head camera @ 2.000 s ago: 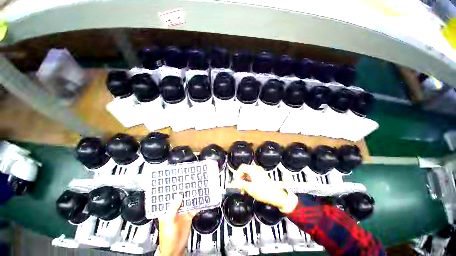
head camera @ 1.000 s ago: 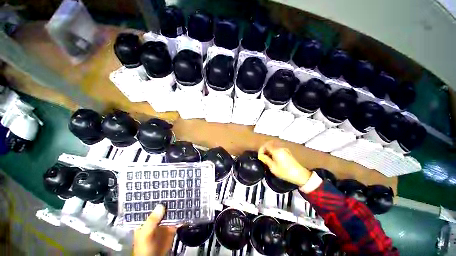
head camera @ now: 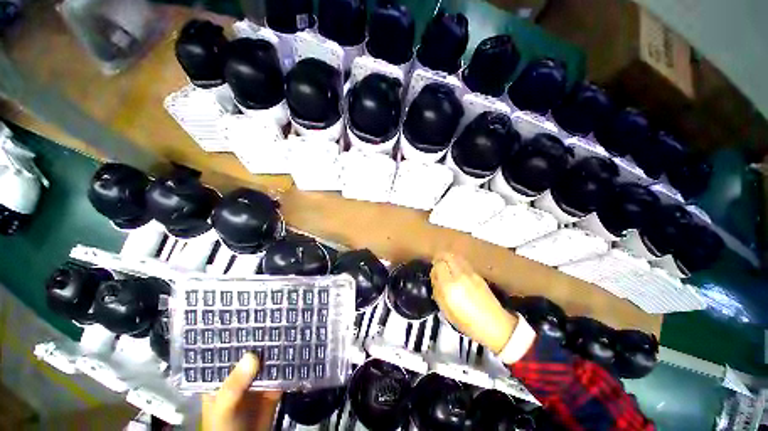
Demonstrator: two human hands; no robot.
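My left hand point(head camera: 237, 396) holds a clear parts tray point(head camera: 344, 337) by its lower edge, thumb on top. The tray has a grid of small dark parts. My right hand point(head camera: 472, 305), in a red-and-black checked sleeve, is at a black camera head point(head camera: 413, 288) in the row right of the tray. Its fingers are bent together at the head's right side; whether they hold a small part cannot be told. The tray hides some of the camera heads and bodies behind it.
Two rows of black camera heads point(head camera: 375, 107) on white bodies stand behind on brown board point(head camera: 337, 220). Another row of heads point(head camera: 381, 394) is nearest me. A clear plastic tub point(head camera: 114, 34) is at upper left, a brown carton point(head camera: 665, 55) at upper right, a white camera point(head camera: 18, 181) at far left.
The view has tilted and moved in on the rows. My right hand has gone from beside the tray to a camera head farther right. My left hand still holds the tray, now lower left in view.
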